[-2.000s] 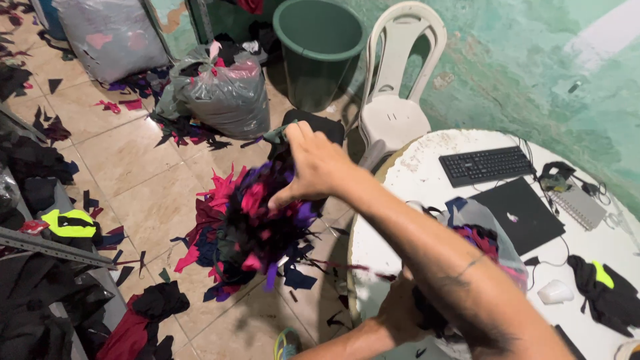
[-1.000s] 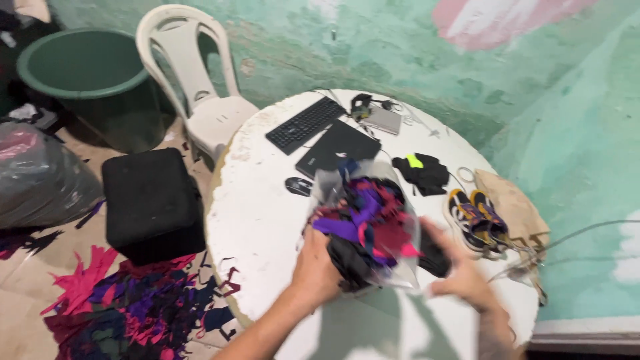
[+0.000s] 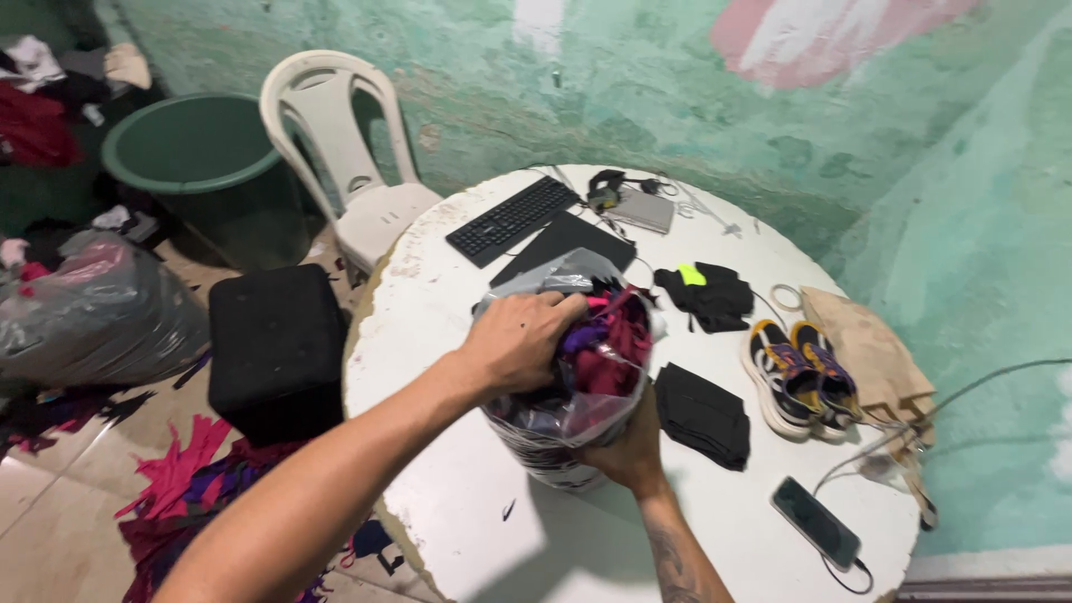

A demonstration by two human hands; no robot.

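A clear plastic bag [image 3: 544,448] stands on the round white table [image 3: 469,519], its mouth up. Pink, maroon, purple and black fabric scraps [image 3: 607,347] fill it to the top. My left hand [image 3: 528,339] presses on the scraps at the bag's mouth, its fingertips hidden among them. With my right hand [image 3: 628,444] I hold the bag's right side from outside, low down. Folded black cloth [image 3: 702,414] lies just right of the bag.
Behind the bag lie a black keyboard [image 3: 512,219], a dark laptop [image 3: 578,243] and a grey notebook [image 3: 641,209]. Sneakers [image 3: 800,377], a paper bag [image 3: 867,352] and a phone [image 3: 815,521] are on the right. A white chair [image 3: 343,142], green bin [image 3: 197,146] and black stool [image 3: 276,335] stand left.
Two seconds ago my left hand held a bunch of scraps over the floor pile; now it is at the bag's mouth. The view has swung right. My right hand has closed in on the bag's side.
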